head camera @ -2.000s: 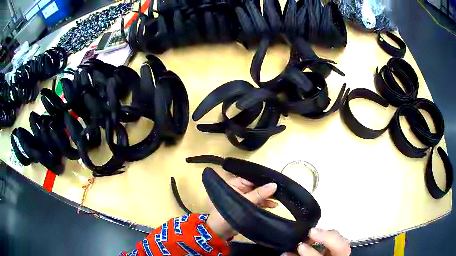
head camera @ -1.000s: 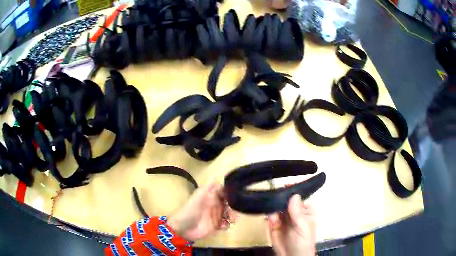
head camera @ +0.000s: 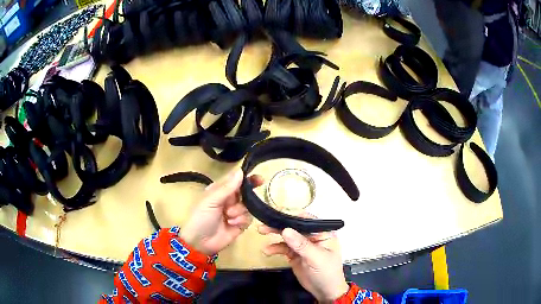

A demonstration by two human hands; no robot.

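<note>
A black padded headband (head camera: 302, 152) is held up above the near table edge, its open ends pointing right. My left hand (head camera: 220, 211) grips its closed curve at the left. My right hand (head camera: 305, 252) holds its lower arm near the tip, fingers underneath. A pale clear ring (head camera: 291, 189) lies on the table and shows through the headband's opening. A narrow black headband (head camera: 187, 177) lies to the left, partly hidden by my left hand. Its other visible thin end (head camera: 152, 215) is nearer the table edge.
The tan table (head camera: 379, 196) holds a tangled headband pile (head camera: 261, 98) mid-table, a left pile (head camera: 77, 136), packed rows (head camera: 201, 24) at the far side and flat coiled bands (head camera: 439, 119) at right. A person (head camera: 492, 65) stands beyond the right edge. A blue bin (head camera: 434, 296) is below.
The headband has gone from lying near level in my hands to turned with its inner opening facing me. My left hand has moved left and up. The pale ring shows again. A person has come nearer at right.
</note>
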